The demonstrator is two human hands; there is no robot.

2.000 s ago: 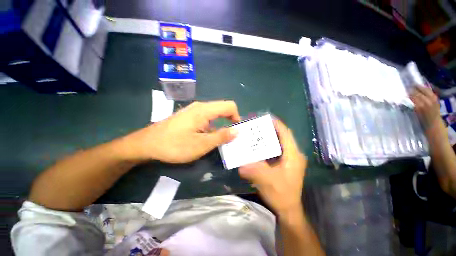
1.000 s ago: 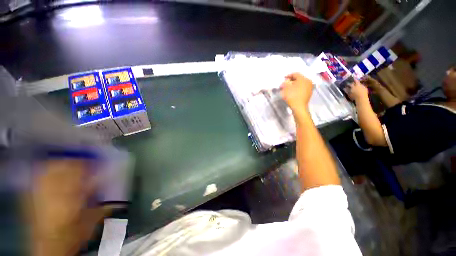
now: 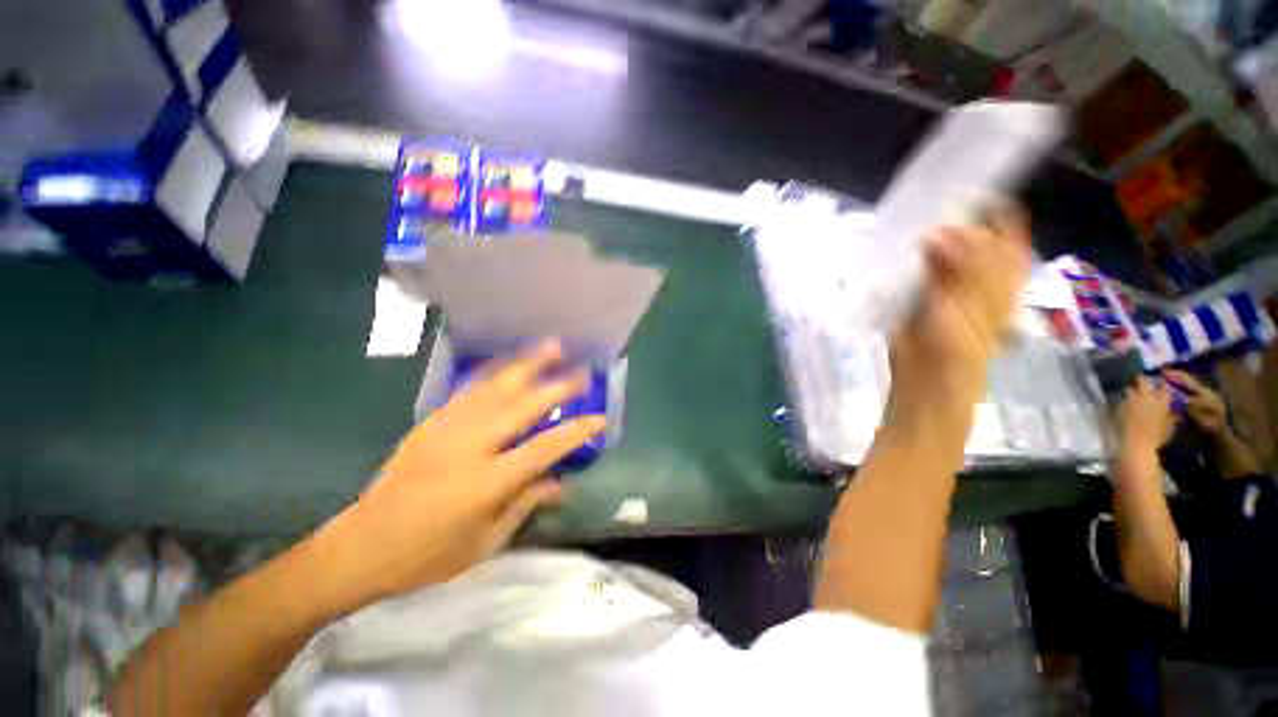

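An open blue carton (image 3: 607, 409) with a raised pale lid flap (image 3: 540, 287) is on the green bench in front of me. My left hand (image 3: 470, 455) is on it, fingers spread over its blue inside and thumb at the near side. My right hand (image 3: 967, 287) is raised over the stacked clear trays (image 3: 1030, 420). It grips a whitish flat item (image 3: 960, 175), blurred by motion; I cannot tell if it is paper or a packed product.
Two finished cartons (image 3: 470, 189) stand at the back against the white rail (image 3: 652, 192). A white slip (image 3: 397, 319) lies left of the open carton. Stacked cartons (image 3: 210, 182) stand at far left. A person's hands (image 3: 1170, 406) work at far right. A dark conveyor lies beyond.
My right hand has risen from the trays and now holds the whitish item. The open carton and my left hand, blurred at lower left before, are now in front of me. The view has swung left.
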